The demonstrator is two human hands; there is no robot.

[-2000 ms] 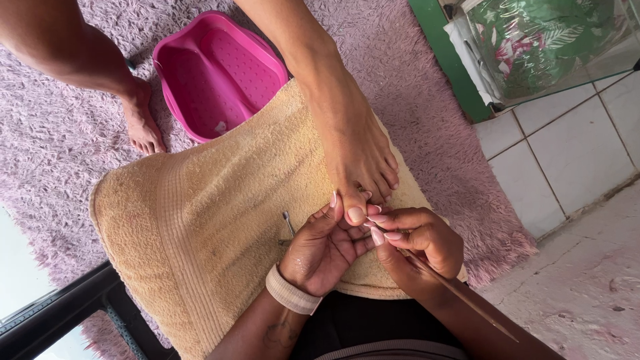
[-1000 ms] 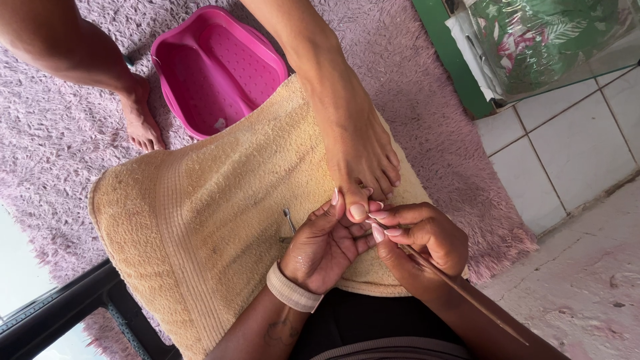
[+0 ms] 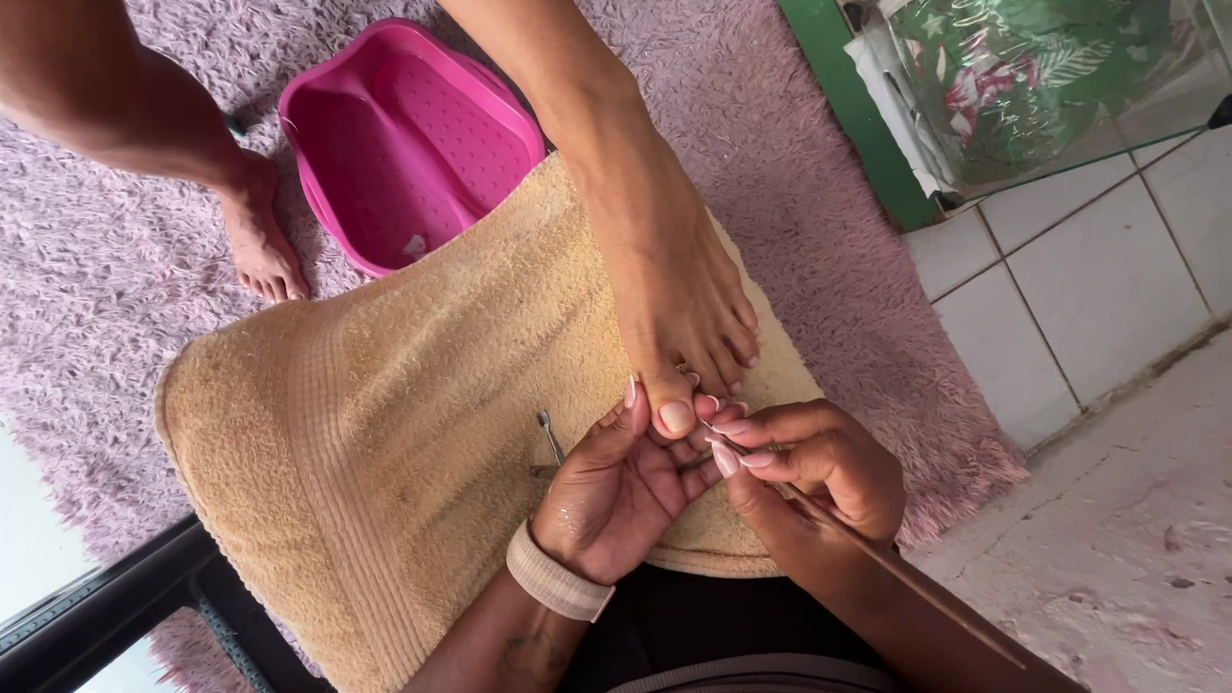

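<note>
Another person's bare foot (image 3: pixel 664 260) rests on a tan terry towel (image 3: pixel 433 337) across my lap. My left hand (image 3: pixel 621 481), palm up with a beige band on its wrist, holds the big toe (image 3: pixel 671 404) from below, thumb on its side. In my right hand (image 3: pixel 818 472) is a thin wooden stick (image 3: pixel 905 577), pinched between thumb and fingers; its tip lies beside the big toe and is partly hidden by my fingertips. A small metal nail tool (image 3: pixel 551 435) lies on the towel left of my left hand, its lower part hidden.
A pink plastic foot basin (image 3: pixel 414 144) stands on the shaggy pink rug (image 3: pixel 751 87) beyond the towel. The person's other foot (image 3: pixel 260 241) is on the rug at left. A glass-topped table (image 3: pixel 1059 87) with a green base is upper right; a black frame (image 3: pixel 106 587) is lower left.
</note>
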